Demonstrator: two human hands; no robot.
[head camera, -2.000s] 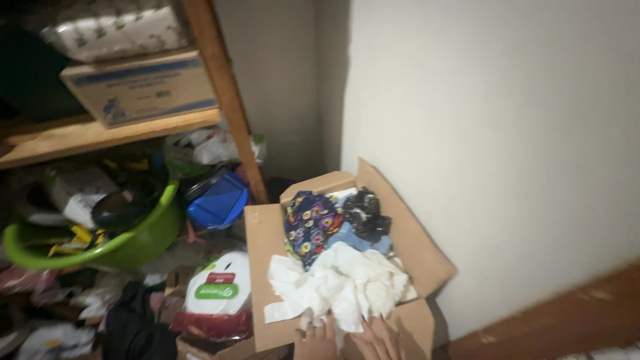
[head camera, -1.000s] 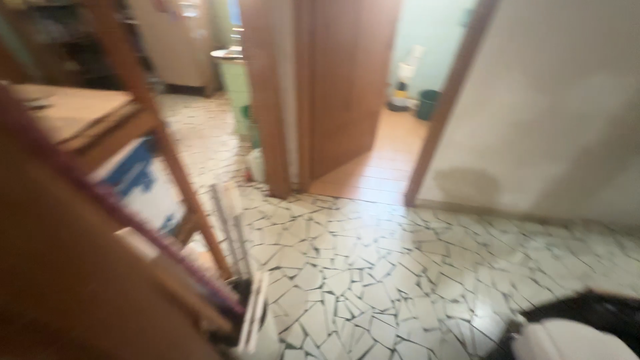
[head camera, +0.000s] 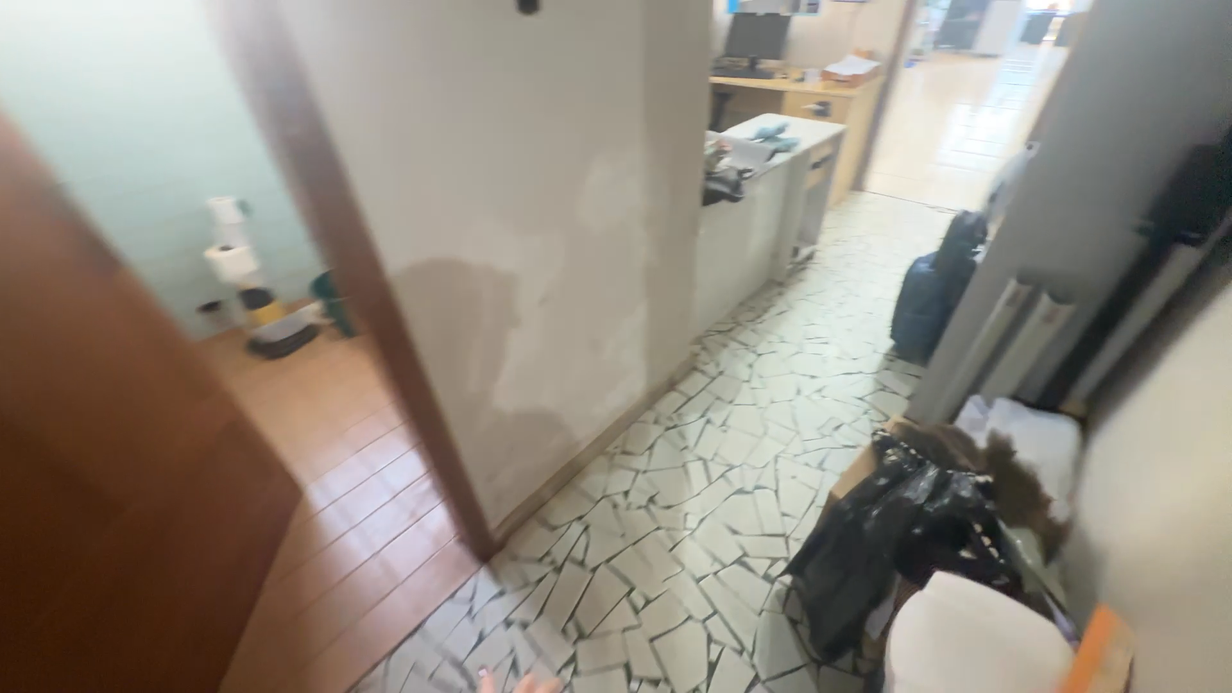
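Note:
Only a few blurred fingertips, which look like those of my left hand (head camera: 520, 683), show at the bottom edge, left of the middle, over the floor of broken pale tiles (head camera: 674, 539). The rest of that hand is cut off, so whether it holds anything is hidden. My right hand is out of the frame. Nearest on the lower right are a black plastic bag (head camera: 866, 539) and a white rounded object (head camera: 972, 635).
On the left, a brown door (head camera: 115, 462) and its frame (head camera: 375, 346) border a room with toilet rolls (head camera: 231, 260). A wall (head camera: 539, 289) runs along the corridor. Farther off are a white desk (head camera: 751, 221), a wooden desk with a monitor (head camera: 757, 37) and a dark backpack (head camera: 929, 298).
The view has swung from the shelf corner to the corridor. Two seconds ago both hands were at white cloth in an open cardboard box; that box is out of view now.

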